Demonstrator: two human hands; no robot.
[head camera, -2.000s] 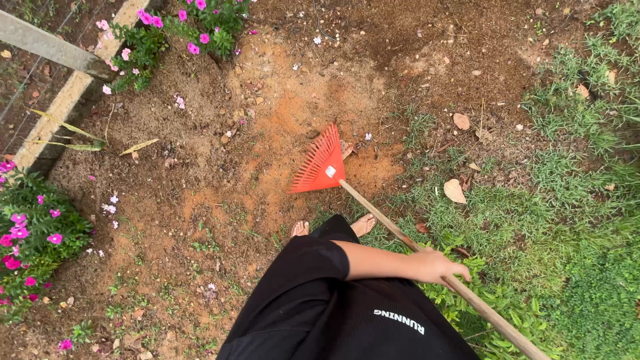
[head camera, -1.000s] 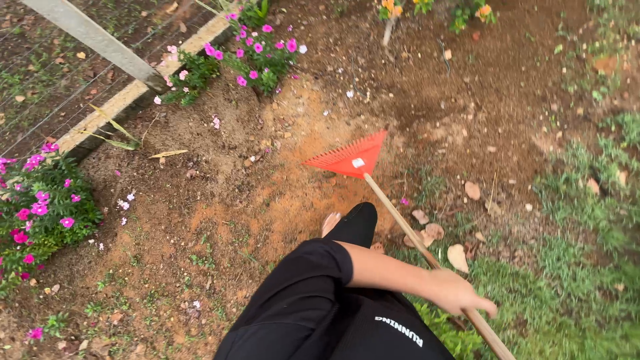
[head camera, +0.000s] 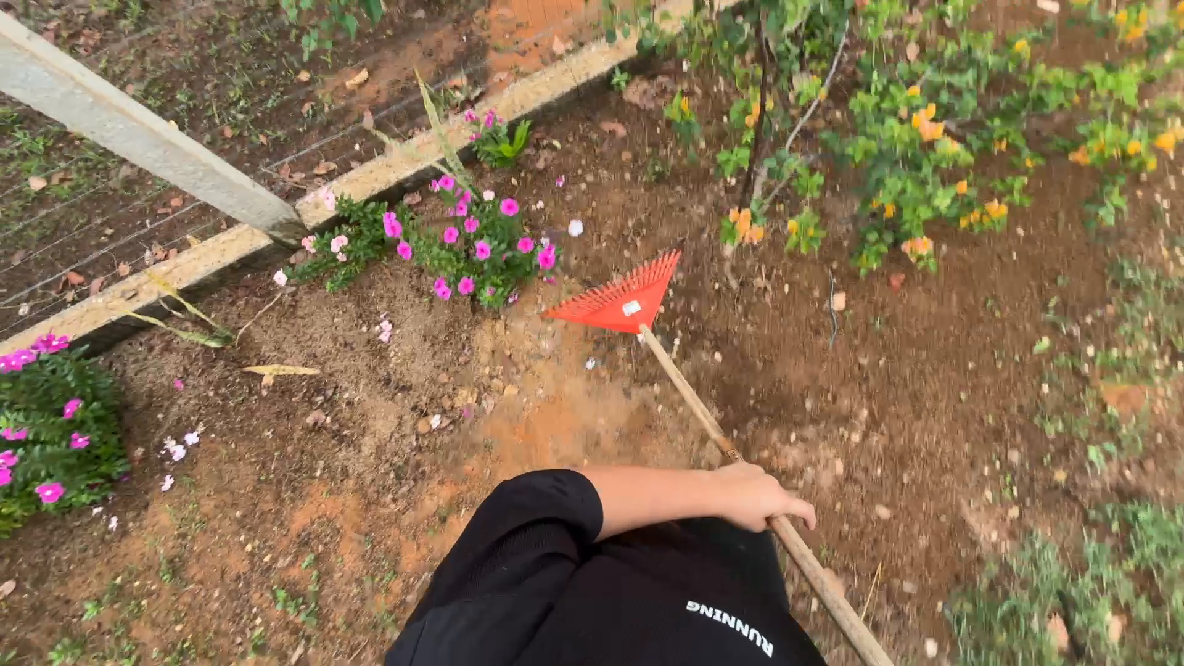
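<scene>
My left hand is closed around the wooden handle of a leaf rake, with the forearm reaching across from the left in front of my black shirt. The handle slants from the lower right up to the red fan-shaped rake head, which bears a small white label. Its tines point up and to the left, close to the pink-flowered plant. Whether the tines touch the soil, I cannot tell. My right hand is out of view.
A concrete fence post with wires rises from a low concrete curb at the upper left. Another pink-flowered plant grows at the left edge. A yellow-orange flowering shrub spreads at the upper right; grass grows at the lower right.
The rake head has moved from bare soil near my feet to beside the pink flowers. My left hand still holds the handle. The view has shifted toward the flowering shrub, and my feet no longer show.
</scene>
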